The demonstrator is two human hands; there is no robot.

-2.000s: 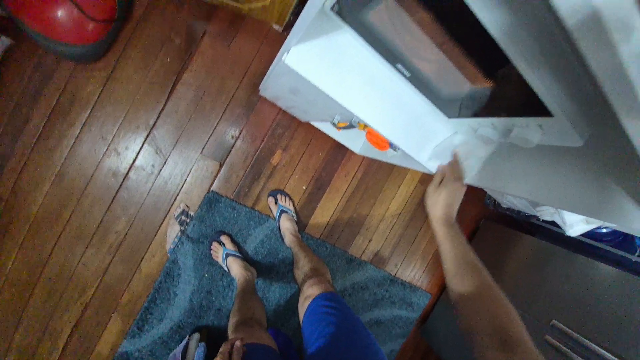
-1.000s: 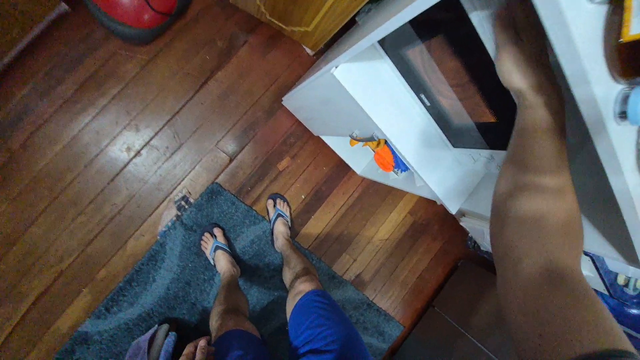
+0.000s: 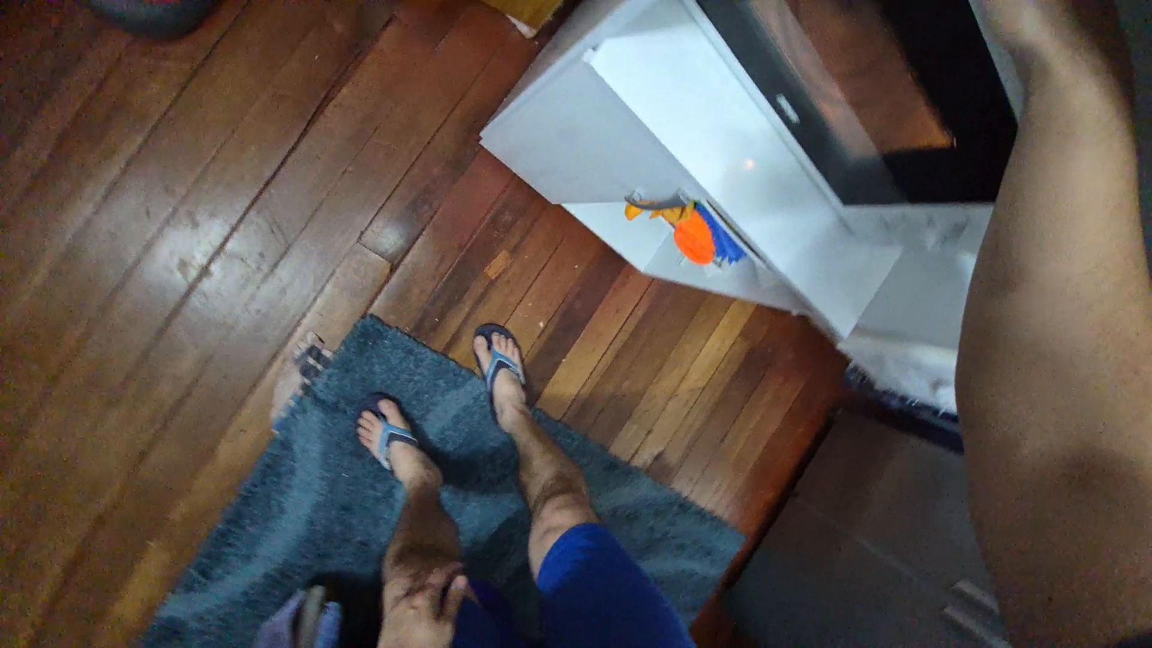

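My right arm reaches up along the right side, and my right hand (image 3: 1035, 31) is blurred and cut off at the top edge, beside a black glass-fronted appliance (image 3: 936, 171); its fingers and anything in them are hidden. The appliance sits in a white cabinet (image 3: 693, 99). Low down, my left hand (image 3: 432, 594) lies against my leg, its fingers a little apart and nothing visible in it. Orange and blue items (image 3: 695, 238) are at the cabinet's lower part, away from both hands.
My feet in flip-flops stand on a blue-grey rug (image 3: 450, 396) over a wooden plank floor (image 3: 225, 225). Folded cloth (image 3: 301, 621) shows at the bottom edge. A dark panelled surface (image 3: 864, 522) lies at lower right. A dark rounded object (image 3: 157, 18) is at top left.
Two seconds ago my right hand was at the cabinet's lower corner by some thin whitish material; it has since moved up past the appliance to the top edge. The view has shifted.
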